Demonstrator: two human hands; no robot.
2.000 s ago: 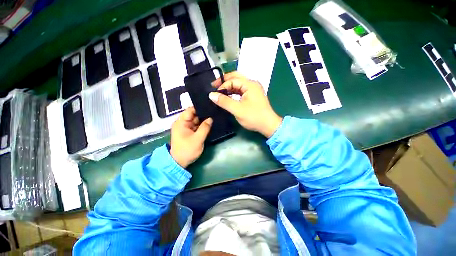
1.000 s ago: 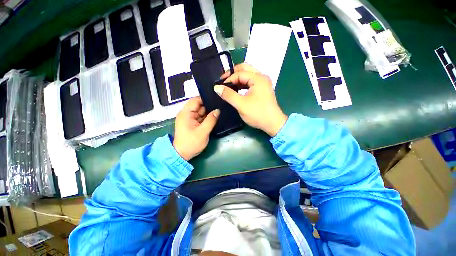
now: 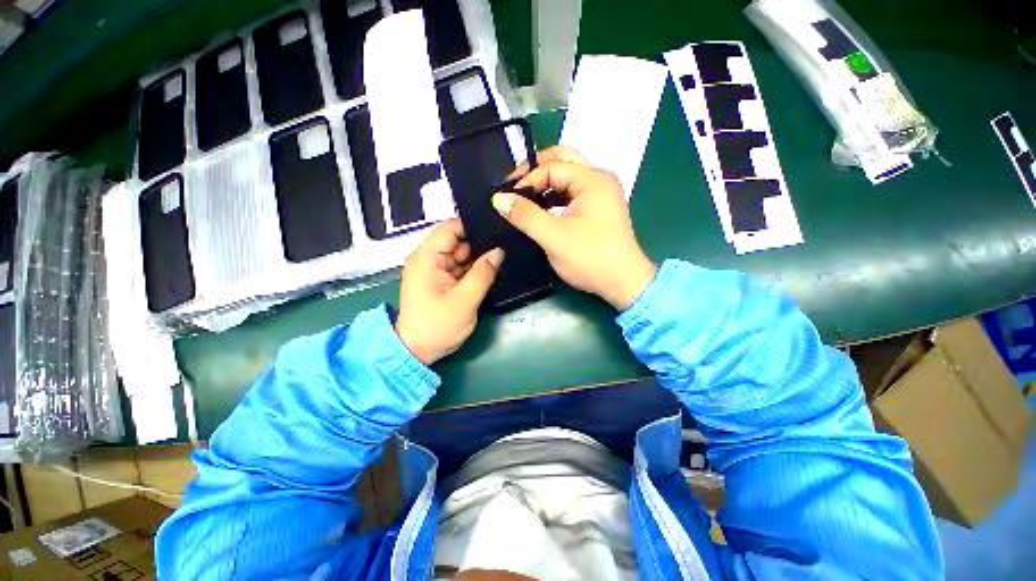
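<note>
A black phone case (image 3: 475,170) is held above the green bench at the middle of the view, tilted, with its top edge away from me. My left hand (image 3: 441,293) grips its lower left side, thumb on the inner face. My right hand (image 3: 582,227) is over its right side, thumb and finger pinched close to the inner face. A small dark piece seems to be at the fingertips, but black on black hides its outline. A white backing paper (image 3: 400,97) with a black notched piece at its near end lies over the blister tray (image 3: 227,227) of black cases.
A sticker sheet (image 3: 738,148) and a blank white sheet (image 3: 613,108) lie right of the pale metal post (image 3: 556,51). Bagged sheets (image 3: 846,85) and a narrow strip (image 3: 1014,153) lie farther right. Stacked trays (image 3: 63,306) stand at far left. Cartons (image 3: 960,420) are below the bench.
The view has shifted, so bench items sit a little higher and farther right than in the oldest frame. Both hands keep nearly the same hold on the case.
</note>
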